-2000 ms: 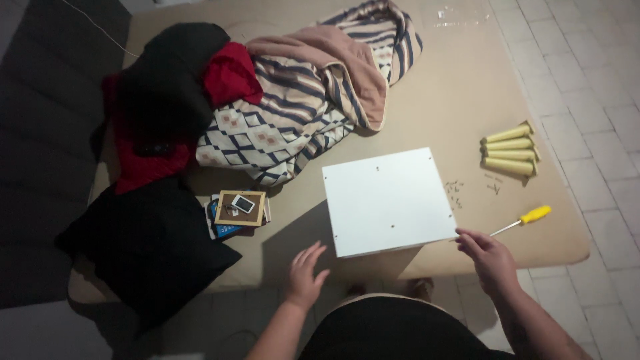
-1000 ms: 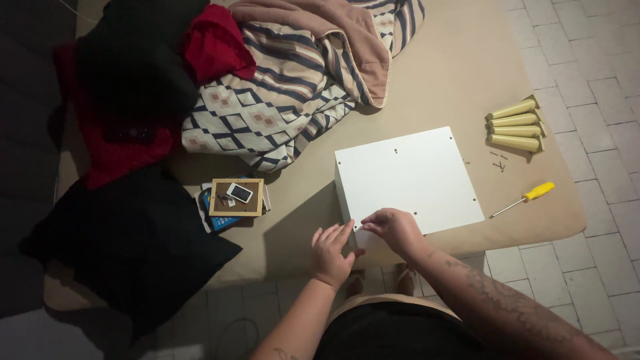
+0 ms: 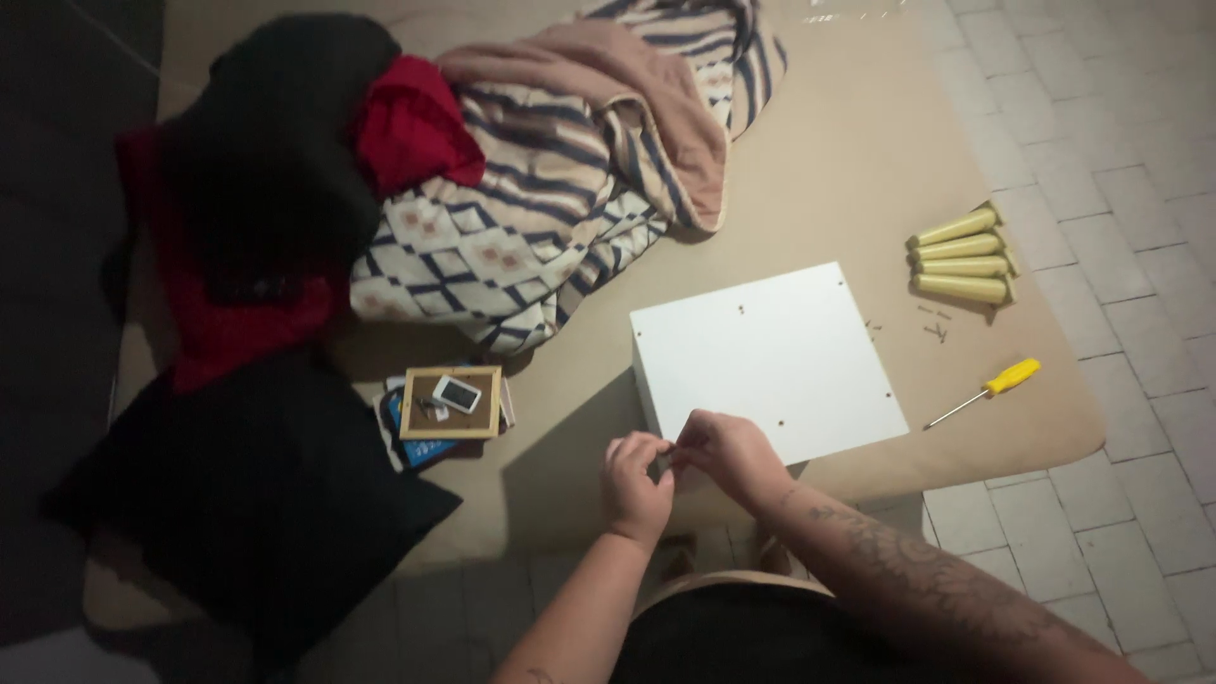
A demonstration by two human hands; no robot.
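A white box-like panel piece (image 3: 760, 361) with small holes near its edges lies on the beige padded surface. At its near left corner, my left hand (image 3: 638, 484) and my right hand (image 3: 727, 456) meet at the fingertips. Between them is something small and dark, perhaps a screw, too small to tell; which hand grips it is partly hidden. To the right lies a screwdriver with a yellow handle (image 3: 1013, 377). Several small screws (image 3: 936, 331) are beside the panel's right edge, below several yellowish tapered furniture legs (image 3: 959, 255).
A patterned blanket (image 3: 532, 171) lies heaped at the back. Black cushions (image 3: 256, 475) and red cloth (image 3: 418, 123) fill the left. A cork-backed frame (image 3: 497, 404) carrying a white phone (image 3: 458, 394) rests on a blue item. The surface's edge borders a tiled floor (image 3: 1054, 532).
My right hand has moved left from the panel's right corner to its near left corner. My left hand has come up beside it, and their fingertips are now together.
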